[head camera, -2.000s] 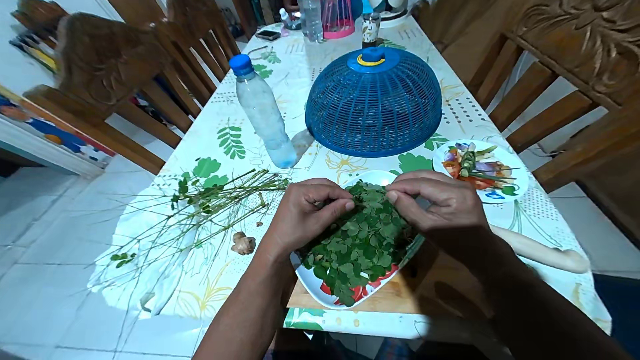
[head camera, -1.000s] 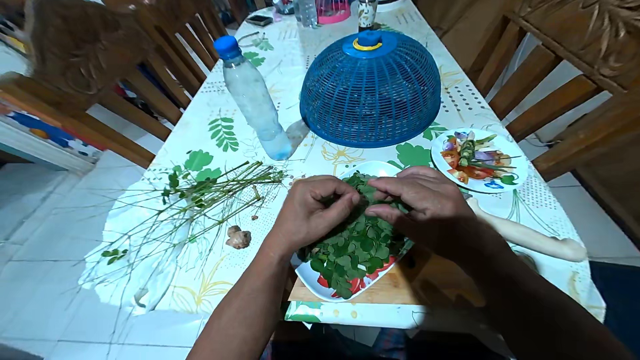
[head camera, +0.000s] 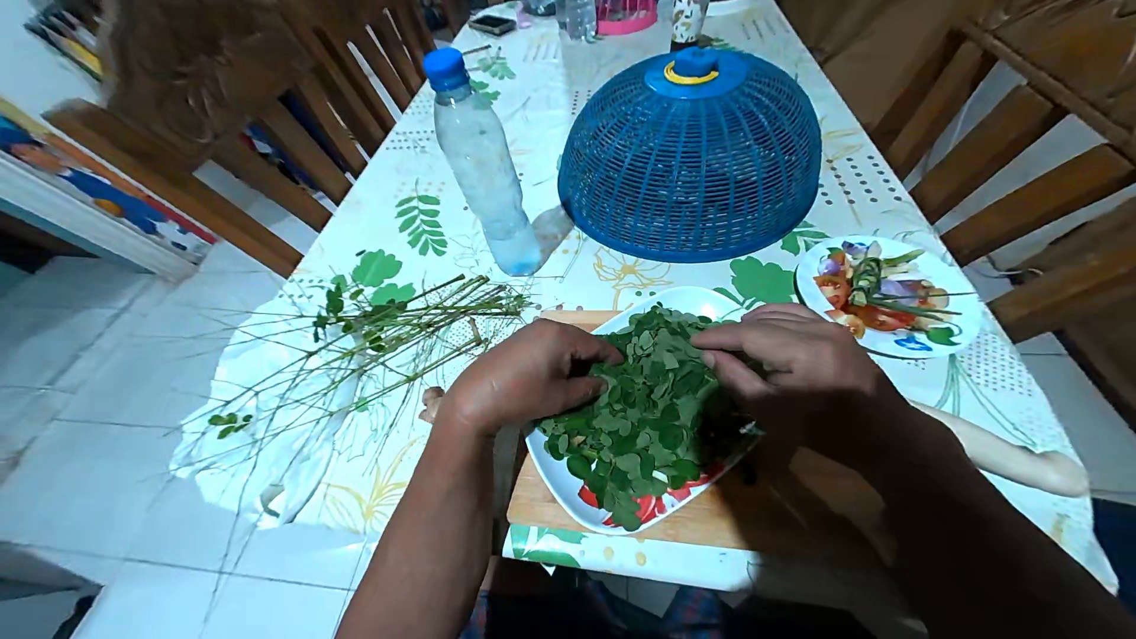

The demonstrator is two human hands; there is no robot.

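A heap of small green leaves lies in a white plate with a red pattern, on a wooden cutting board. My left hand rests at the heap's left side, its thumb and forefinger apart and their tips among the leaves. On the right side, my right hand holds its thumb and forefinger close together at the edge of the leaves; whether a leaf is pinched between them cannot be told. Thin green stems, some with a few leaves, are spread on the tablecloth left of the board.
Beyond the plate stand a plastic bottle with a blue cap and a blue mesh food cover. At right are a plate of cut vegetables and a long pale root vegetable. A knobbly brown piece lies beside my left wrist. Wooden chairs flank the table.
My hands were close together over the top of the leaves; they are now farther apart, at either side of the heap, and more of the leaves show between them.
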